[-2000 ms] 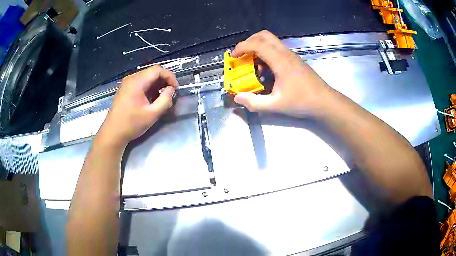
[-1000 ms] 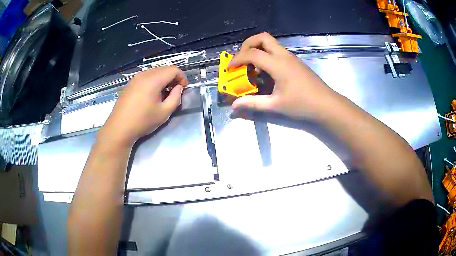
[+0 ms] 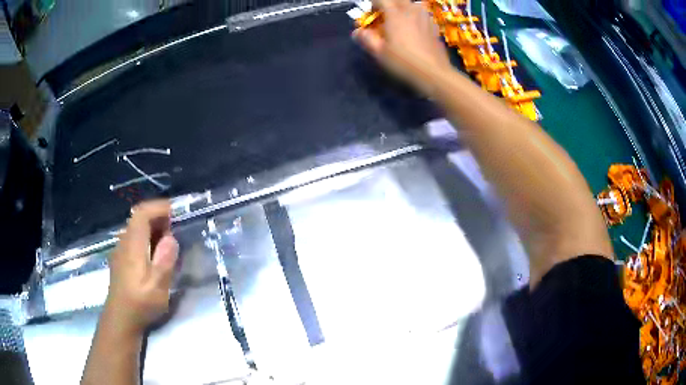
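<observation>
My right hand (image 3: pixel 402 37) is at the top, at the far right end of the black mat (image 3: pixel 248 98), with its fingers on an orange unit (image 3: pixel 367 18) that they partly hide. My left hand (image 3: pixel 147 259) is at the lower left, near the guide rail (image 3: pixel 301 180), blurred, with thumb and fingers curled close together; whether it holds anything cannot be told. The small metal fixture (image 3: pixel 220 231) lies to the right of my left hand.
A row of orange units (image 3: pixel 489 68) runs along the mat's right edge. A tangled orange heap (image 3: pixel 654 278) and a clear plastic bag (image 3: pixel 553 56) lie on the green surface (image 3: pixel 575 139). Loose white wires (image 3: pixel 143 165) lie on the mat. The shiny metal plate (image 3: pixel 376 256) is nearest.
The view has shifted toward the right and far side. My right hand has carried the orange unit from the fixture to the mat's far right. My left hand is apart from the fixture.
</observation>
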